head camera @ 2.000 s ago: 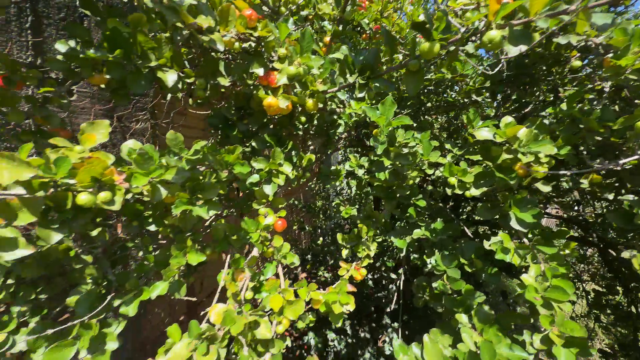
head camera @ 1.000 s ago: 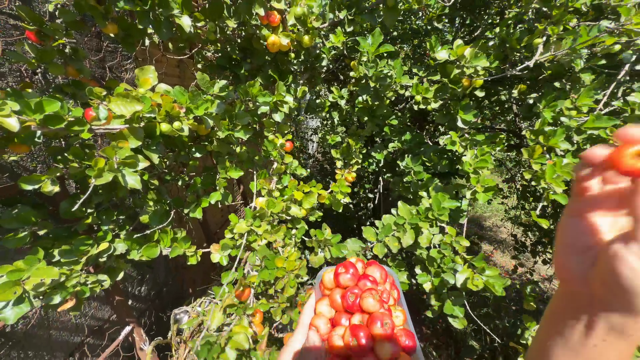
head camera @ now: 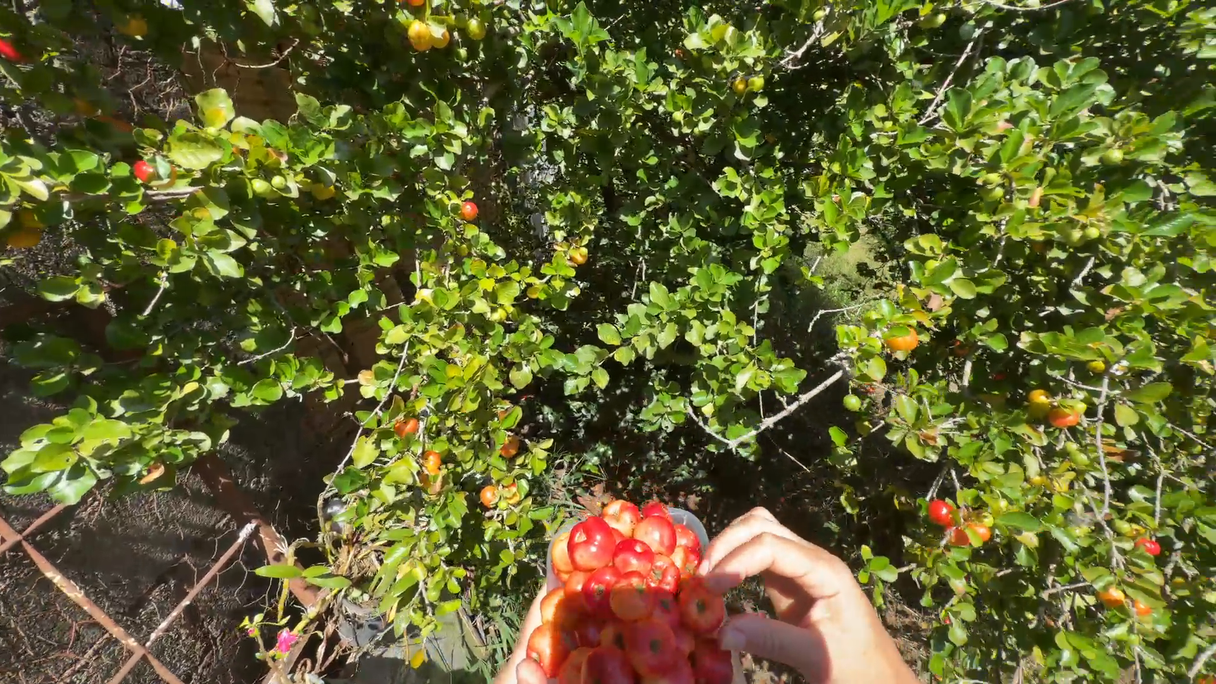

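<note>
A clear plastic container [head camera: 691, 522] heaped with red acerola-like fruits [head camera: 632, 598] is at the bottom centre. My left hand [head camera: 528, 632] holds it from the left and below, mostly hidden by the fruit. At the container's right side is my right hand [head camera: 798, 594], thumb and index finger bent around a red fruit [head camera: 701, 606] at the edge of the heap; the fingertips touch or nearly touch it. Whether that fruit is gripped cannot be told. Leafy branches with red, orange and green fruits, such as a red fruit [head camera: 940, 512] to the right, surround both hands.
The fruiting bush [head camera: 665, 313] fills most of the view, with a bare twig [head camera: 788, 408] above the hands. Rusty metal bars [head camera: 81, 600] cross at the lower left, near a pink flower [head camera: 285, 639]. More fruits hang at the right, including an orange one [head camera: 901, 339].
My right hand, raised at the right with an orange-red fruit a second ago, has come down and left to the heaped container. Neither hand showed two seconds ago.
</note>
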